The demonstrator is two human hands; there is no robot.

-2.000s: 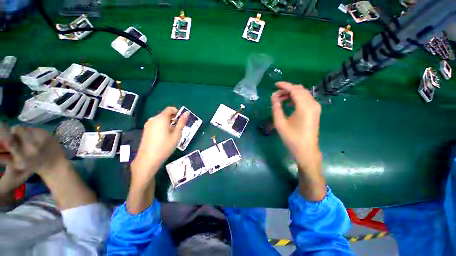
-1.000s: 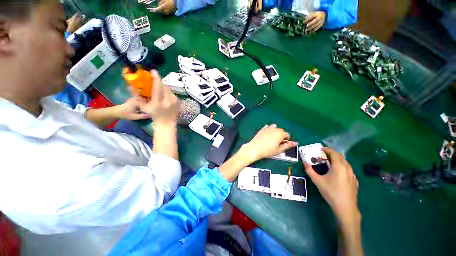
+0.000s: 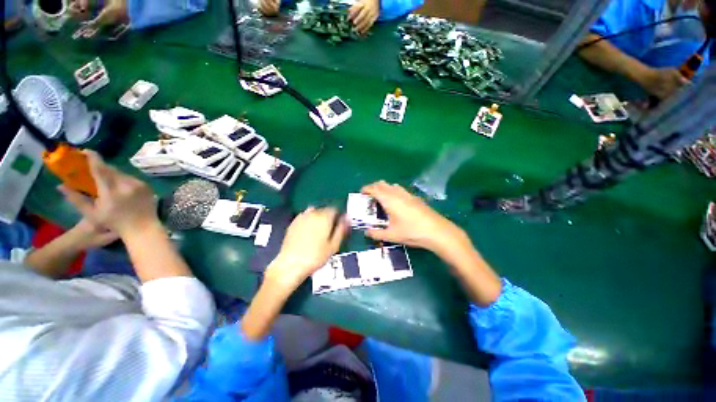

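Observation:
My right hand [image 3: 404,216] holds a white device housing [image 3: 358,209] by its right side, above the green mat. The housing has a dark rectangle partly hidden by my fingers. My left hand [image 3: 306,239] is just left of it, blurred, with its fingertips bent down; I cannot tell whether it holds anything. Two more open housings lie side by side below my hands, a left one [image 3: 328,276] and a right one [image 3: 375,267] with a gold flex cable standing up.
A black box [image 3: 275,229] with a white label lies left of my left hand. Beyond are a screw dish [image 3: 193,204], piled housings [image 3: 200,151] and a black cord. A neighbour holds an orange screwdriver [image 3: 71,169]. A plastic bag [image 3: 443,171] and wrapped post [image 3: 581,169] stand beyond my right hand.
The view has swung right since one second ago. My left hand has come off the housing area it was touching and is blurred. My right hand still holds its housing.

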